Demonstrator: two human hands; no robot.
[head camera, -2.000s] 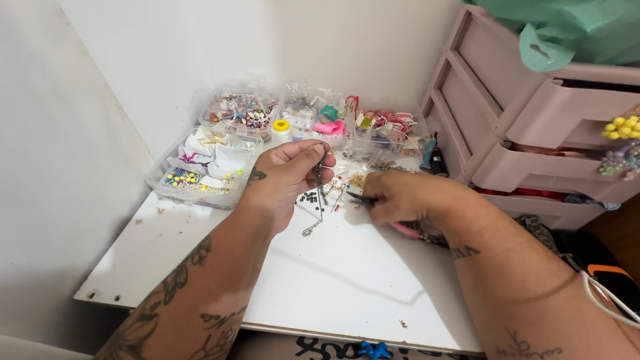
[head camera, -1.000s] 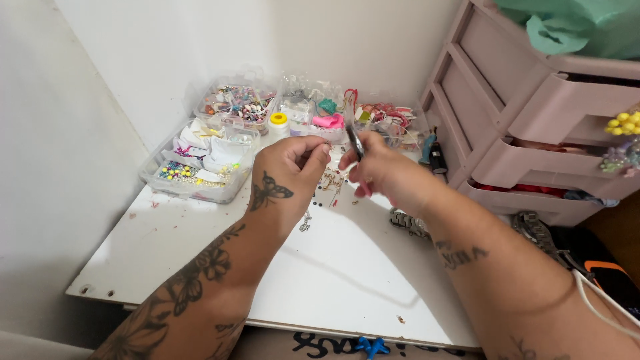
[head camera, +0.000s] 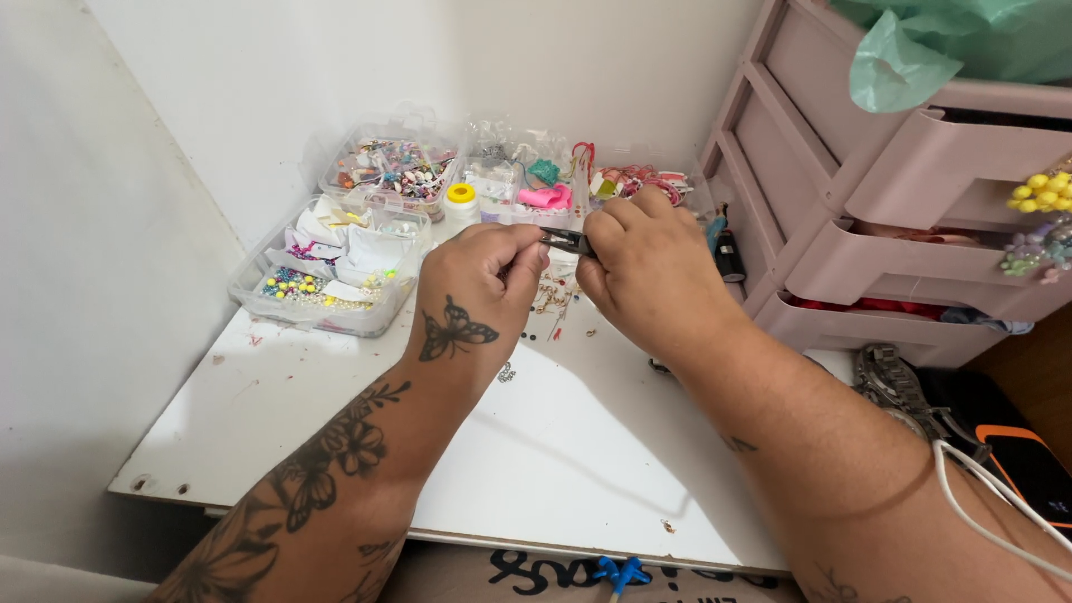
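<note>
My right hand (head camera: 657, 276) grips small dark-jawed pliers (head camera: 569, 241), whose tips point left and meet my left fingertips. My left hand (head camera: 486, 272) is closed, thumb against forefinger, pinching something too small to make out at the plier tips. A short piece of silver chain (head camera: 506, 373) lies or hangs just below my left hand; which of the two, I cannot tell. Small gold-coloured jewellery findings (head camera: 553, 293) and a few black beads (head camera: 528, 337) are on the white tabletop between my hands.
Clear compartment boxes of beads (head camera: 335, 314) line the back, beside a yellow-topped thread spool (head camera: 461, 203). Pink plastic drawers (head camera: 921, 268) rise at right. A metal-band watch (head camera: 888, 377) and an orange-edged black device (head camera: 1026, 469) lie near my right forearm.
The pliers, which pointed upward away from my left fingers a second ago, now lie nearly level with their tips at those fingers. My right hand has come closer to the left.
</note>
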